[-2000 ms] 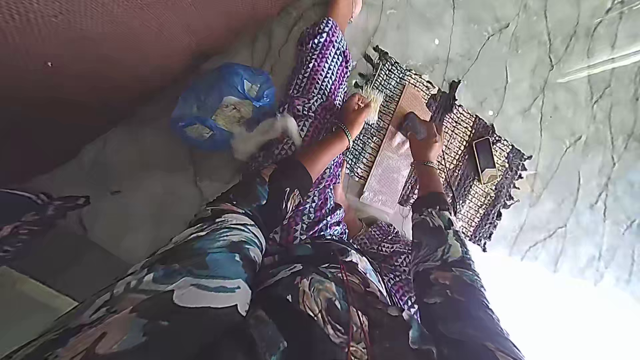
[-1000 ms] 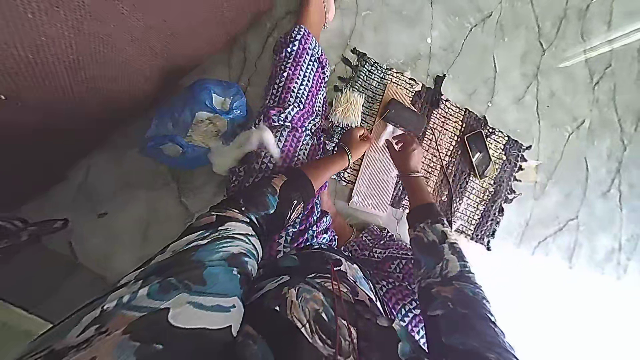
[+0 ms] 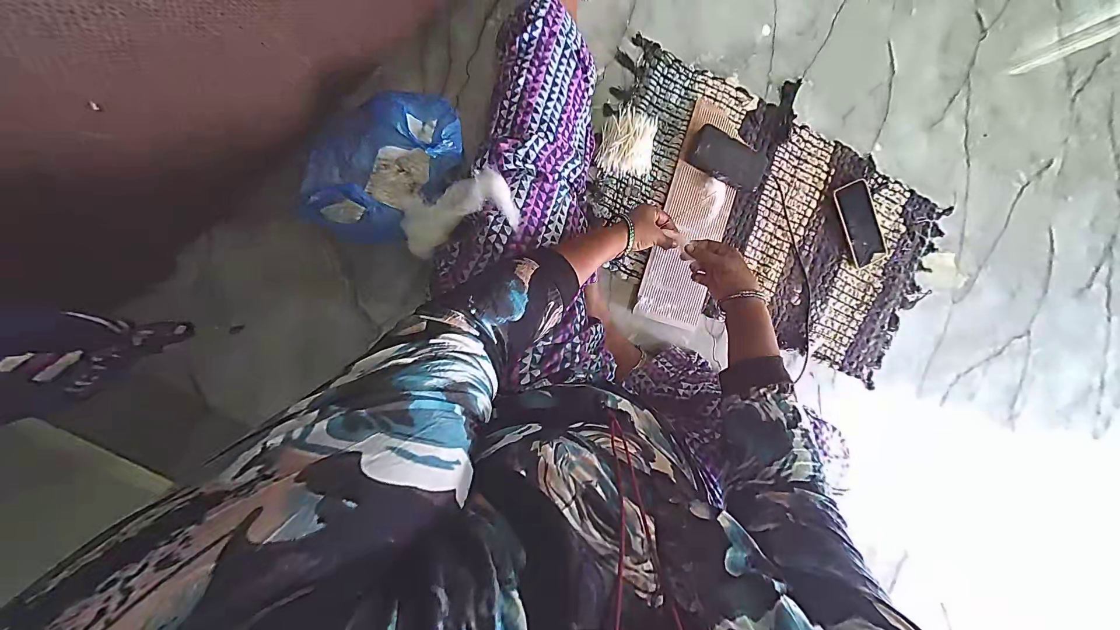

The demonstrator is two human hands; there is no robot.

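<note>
My left hand and my right hand meet over a ridged board, pinching a small wisp of white fibre between their fingertips. A dark block lies across the upper part of the board. Left of it, a bundle of thin white wicks or sticks rests on the woven mat. White cotton wool lies over my trouser leg, beside a blue plastic bag with pale material inside.
A phone lies on the right part of the mat, and a dark cable runs across it. My patterned trouser leg stretches between the bag and the mat. At the far left is a dark cloth item on the marbled floor.
The dark block was in my right hand two seconds ago and now lies on the board. My left hand has left the white bundle, and both hands have come together.
</note>
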